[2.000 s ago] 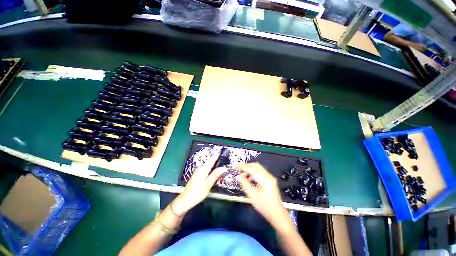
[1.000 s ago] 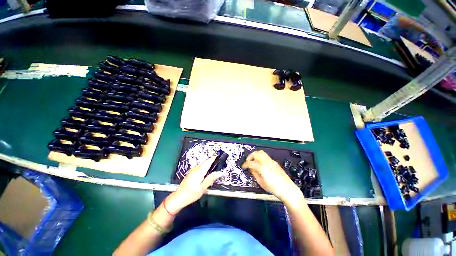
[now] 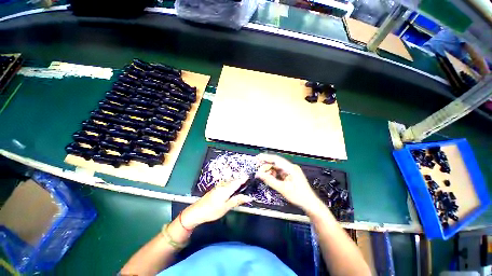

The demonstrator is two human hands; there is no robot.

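Observation:
My left hand [image 3: 218, 200] is shut on a black housing [image 3: 249, 186], low over the black tray [image 3: 302, 207]. My right hand [image 3: 285, 180] is at the housing's upper end, its fingers bent close together; whether they hold a small part cannot be seen. Thin white strips [image 3: 221, 166] are heaped in the left and middle of the tray. Small black parts [image 3: 335, 195] lie in a loose pile at its right end.
Rows of black housings [image 3: 132, 116] lie on a cardboard sheet at left. A cardboard stack [image 3: 275, 116] behind the tray bears a few black housings [image 3: 321, 92]. A blue bin [image 3: 427, 215] stands at right, a plastic-lined crate [image 3: 67, 215] at lower left. A person's arm [image 3: 477, 58] shows at upper right.
My right hand has moved left from over the tray to my left hand, and the two now meet at the housing. The view has shifted slightly.

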